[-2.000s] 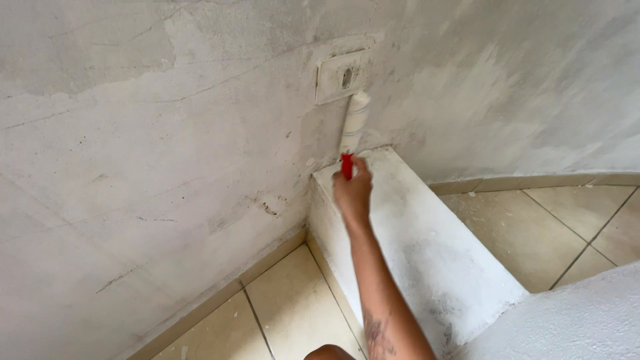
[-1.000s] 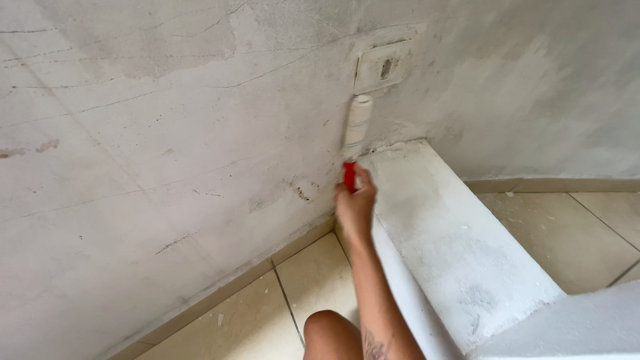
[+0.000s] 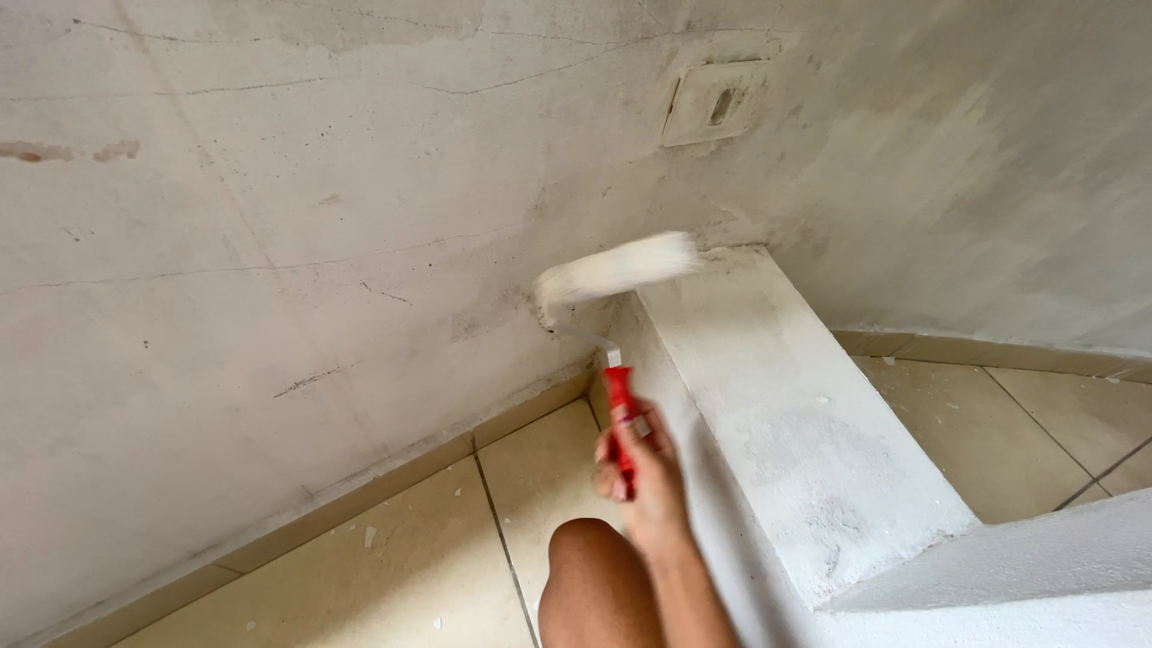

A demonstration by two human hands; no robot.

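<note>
My right hand [image 3: 643, 459] is closed around the red plastic handle of a paint roller [image 3: 621, 270], somewhat blurred. The roller's white sleeve lies tilted, nearly sideways, at the patchy white wall [image 3: 360, 198], just above the corner where the wall meets a white masonry ledge [image 3: 792, 378]. A thin metal frame joins the sleeve's left end to the handle. Above the sleeve, a paint-smeared electrical wall plate [image 3: 715, 103] is set in the wall. My left hand is out of view.
Beige floor tiles [image 3: 396, 540] with small white flakes lie left of the ledge, edged by a tile baseboard [image 3: 531, 409]. More tiles [image 3: 981, 432] show to the right. A bare knee [image 3: 594, 576] is at the bottom, and a white low wall [image 3: 1035, 558] stands at the lower right.
The roller has gone from nearly upright below the wall plate to tilted sideways, lower, by the ledge's back corner. My right hand still grips the handle.
</note>
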